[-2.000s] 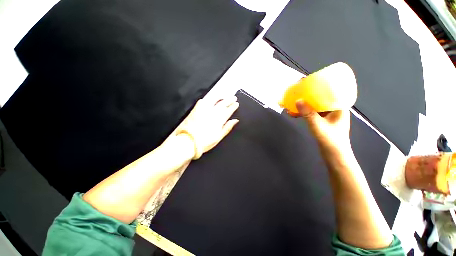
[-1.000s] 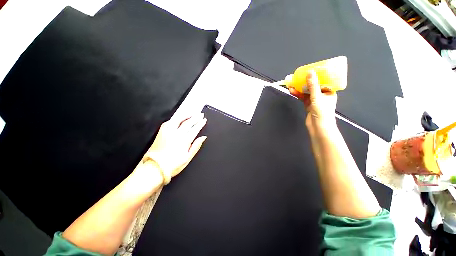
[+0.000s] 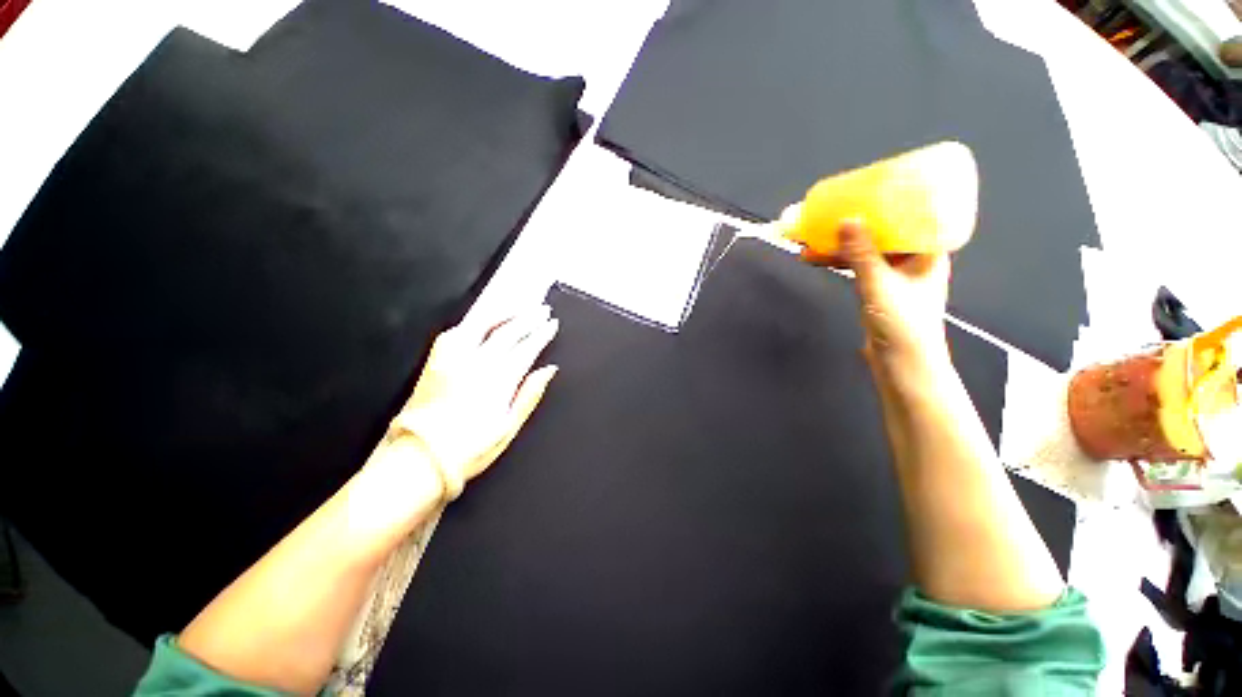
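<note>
A large flat black panel [image 3: 681, 477] lies in front of me, with a square notch at its far left corner. A thin pale line of adhesive runs along the notch edges. My right hand [image 3: 892, 293] holds an orange-yellow glue bottle [image 3: 892, 202] sideways, its thin pale nozzle pointing left at the panel's far edge, just right of the notch. My left hand [image 3: 484, 388] lies flat, fingers spread, on the panel's left edge near the notch; it holds nothing.
Another large black panel [image 3: 259, 300] lies at the left. Stacked black panels [image 3: 858, 109] lie at the far right. A reddish-orange glue pot [image 3: 1124, 409] stands at the right on the white table [image 3: 620, 245], with black scraps [image 3: 1205, 606] below it.
The view has shifted. The bottle nozzle has moved to the panel's far edge, and a pale adhesive line now shows down the notch's right side. My left hand stays on the panel.
</note>
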